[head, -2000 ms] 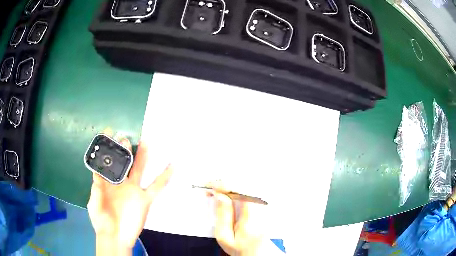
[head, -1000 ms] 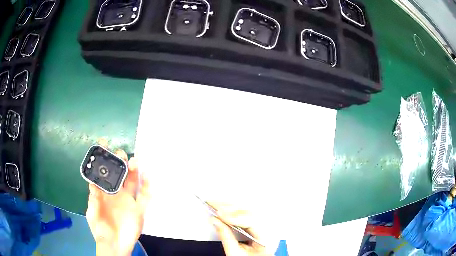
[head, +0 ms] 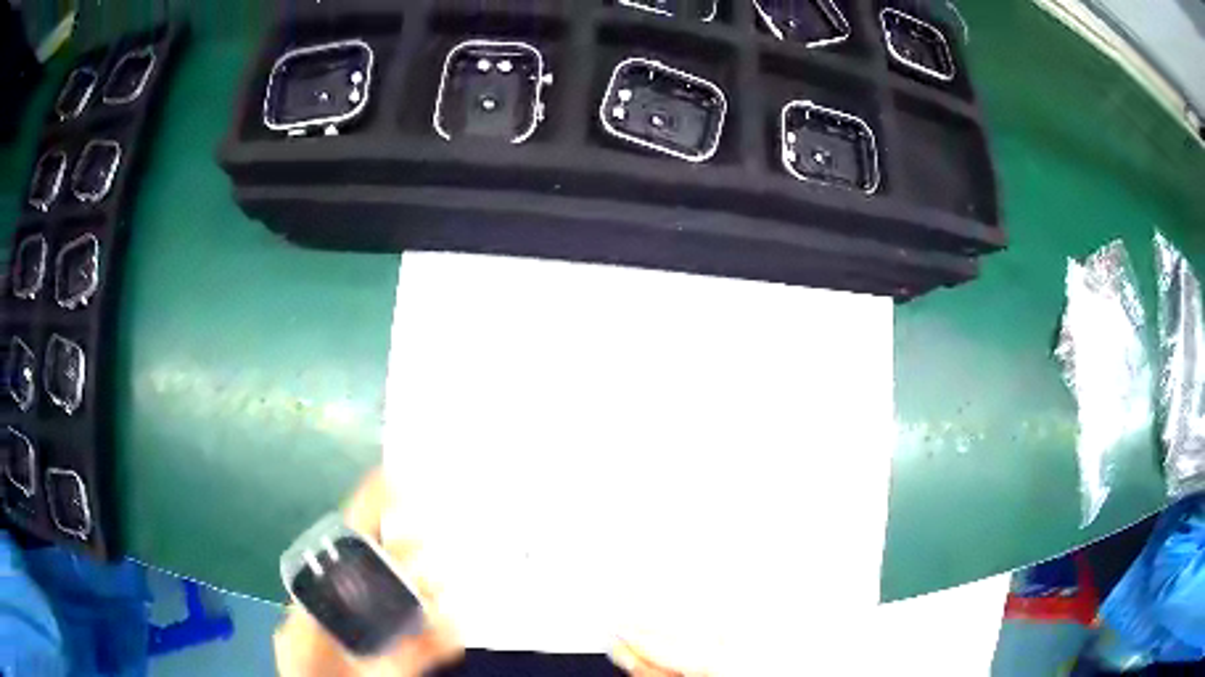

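My left hand [head: 397,602], blurred and low in the picture, holds a black rounded-square watch housing [head: 354,598] with a pale rim, its open inside facing up. My right hand [head: 650,657] is only partly in view at the bottom edge, over the lower edge of the white paper sheet [head: 634,437]. Most of its fingers are cut off, and no tweezers can be made out. A tiny dark speck lies on the paper's lower left part.
A black foam tray [head: 568,218] with housings in square pockets stands behind the paper. Another foam tray [head: 116,318] runs along the left. Crinkled clear bags [head: 1107,384] lie at right. Blue-sleeved people [head: 1163,595] show at both lower corners.
My left hand has moved down and right, towards my body, with the housing. My right hand has moved down, mostly out of the picture, and the tweezers no longer show.
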